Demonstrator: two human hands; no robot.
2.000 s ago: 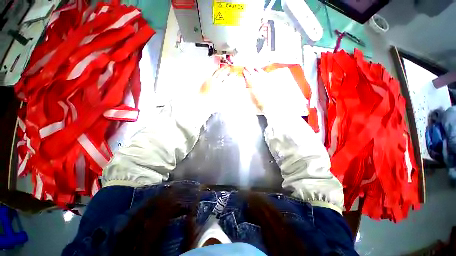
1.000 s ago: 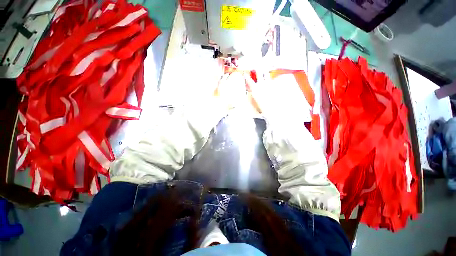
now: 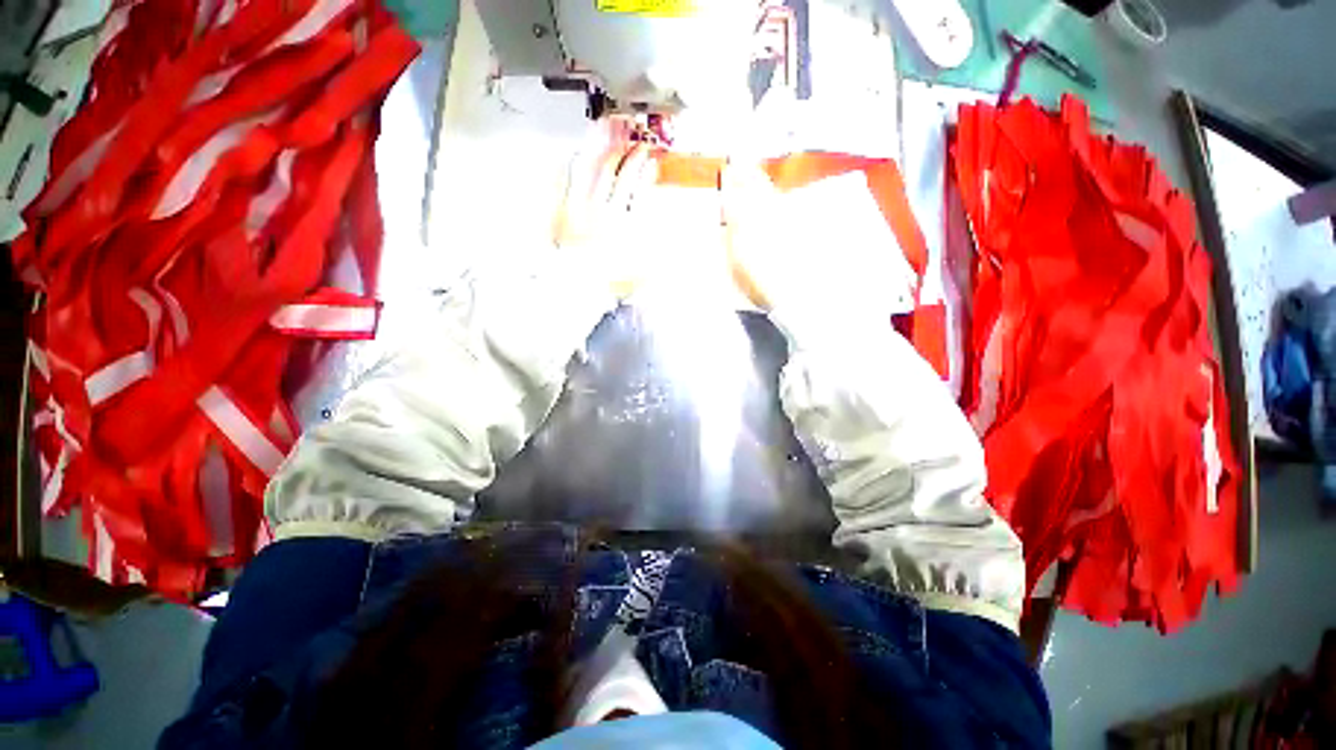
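A red strip, orange under the lamp [image 3: 689, 172], runs straight between my two hands just below the presser foot area [image 3: 640, 129]. It continues right over the white sewing plate and bends down at the plate's right side. My left hand [image 3: 594, 205] is at the strip's left part, fingers close to the needle area. My right hand [image 3: 750, 227] is on the strip further right. Both hands hold the strip, but strong glare washes out the fingers. The machine head [image 3: 645, 59] stands above them, its top cut off by the picture edge.
A tangled pile of red strips with pale bands [image 3: 191, 308] lies at left. A bundle of red strips [image 3: 1099, 352] hangs at right. A shiny metal cover [image 3: 667, 440] lies between my forearms. Small snips [image 3: 1048, 59] and a white ring [image 3: 1137, 18] are at upper right.
The view has shifted, so the machine head sits higher. My hands are further apart, with a straight stretch of strip now showing between them; my left hand has moved left.
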